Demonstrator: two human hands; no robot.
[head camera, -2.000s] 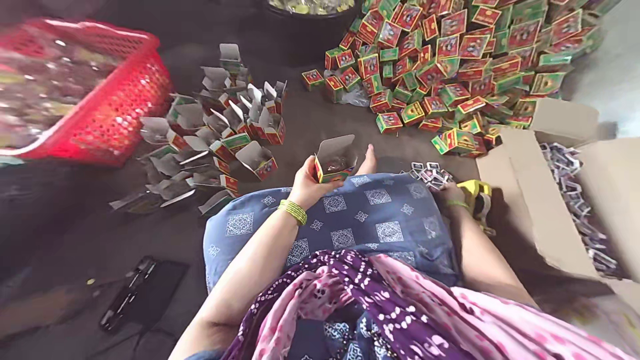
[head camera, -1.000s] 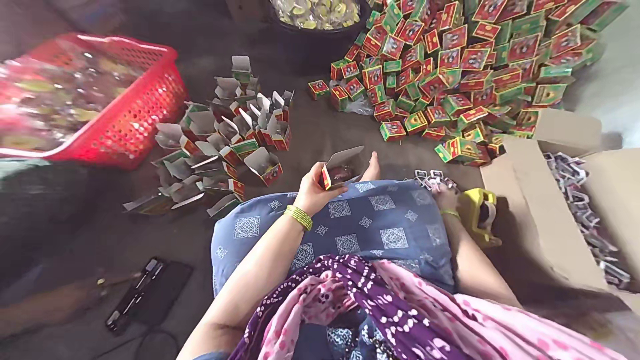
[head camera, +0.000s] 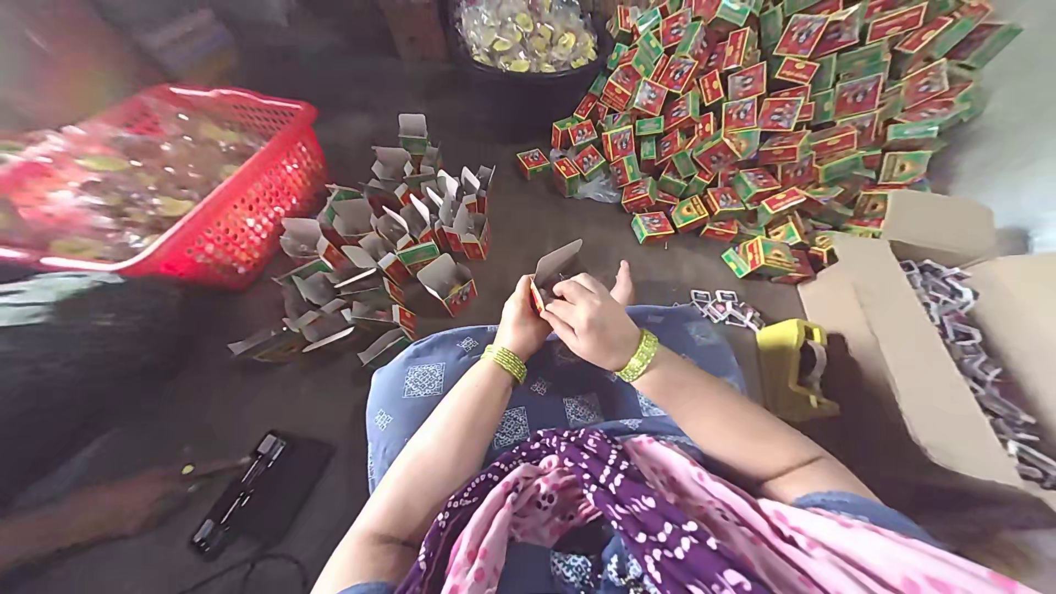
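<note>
My left hand (head camera: 525, 322) holds a small open cardboard box (head camera: 558, 261) above my lap, its grey inner flap standing up. The fingers of my right hand (head camera: 596, 320) are at the mouth of that box; whether they hold anything there is hidden. Left of my hands, many open-topped small boxes (head camera: 445, 282) stand and lean together on the floor. Several small white-edged pieces (head camera: 726, 308) lie on the floor beside my right knee, near a yellow tape dispenser (head camera: 792, 370).
A red plastic basket (head camera: 239, 194) of wrapped items stands left, a dark tub (head camera: 528, 82) of wrapped items ahead. Closed red-green boxes (head camera: 742, 115) are heaped ahead right. An open carton (head camera: 895, 355) holds more white-edged pieces. A co-worker's arm (head camera: 107, 505) is beside a black device (head camera: 247, 487).
My right hand has moved from the small white-edged pieces beside my knee to the open box. My left hand still holds a box over my lap.
</note>
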